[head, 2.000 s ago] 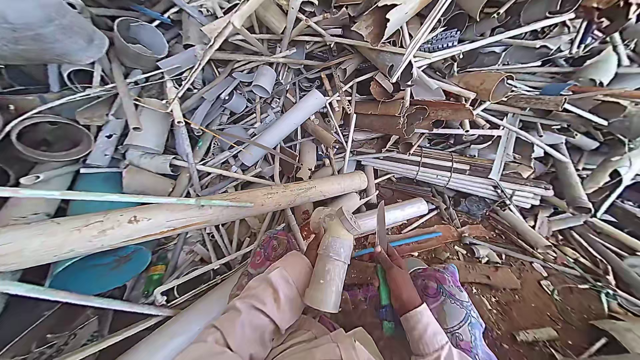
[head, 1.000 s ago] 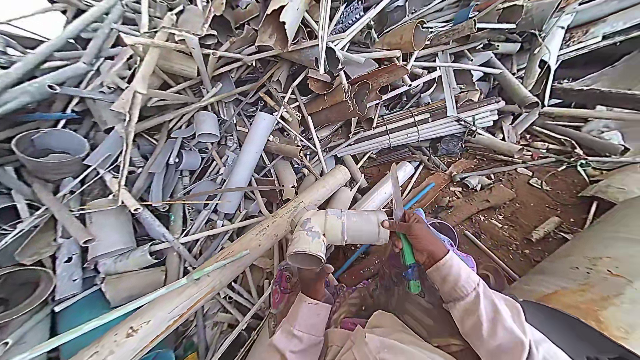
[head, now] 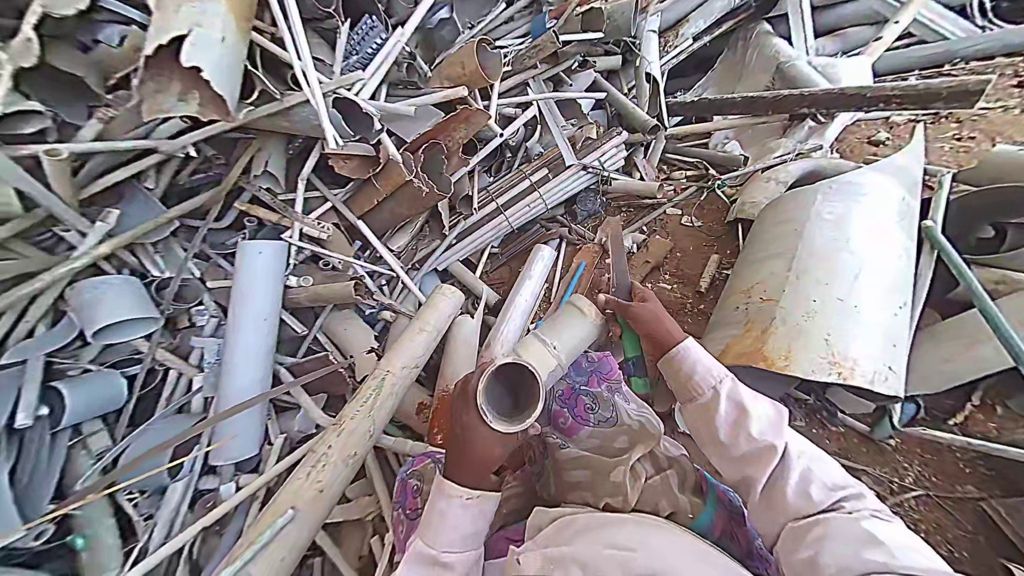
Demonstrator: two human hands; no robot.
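Observation:
My left hand (head: 478, 436) grips a cream plastic pipe fitting (head: 560, 338) above my lap, its round open end facing up toward me. In my right hand (head: 650, 320) is a knife (head: 618, 260) with a green handle, its blade pointing up and away. The blade stands just right of the fitting's far end; whether they touch I cannot tell. Beyond the fitting lies a whitish pipe (head: 520, 300). A long, thick beige pipe (head: 360, 424) slants up beside my left hand.
Scrap pipes and broken plastic pieces are heaped ahead and to the left, with a grey pipe (head: 250, 352) among them. A bundle of thin white pipes (head: 536, 204) lies ahead. On the right, a large curved sheet (head: 824, 280) rests on reddish soil.
The fitting has been turned in my left hand, so its open end now faces up toward me. The knife remains in my right hand. The view has swung to the right.

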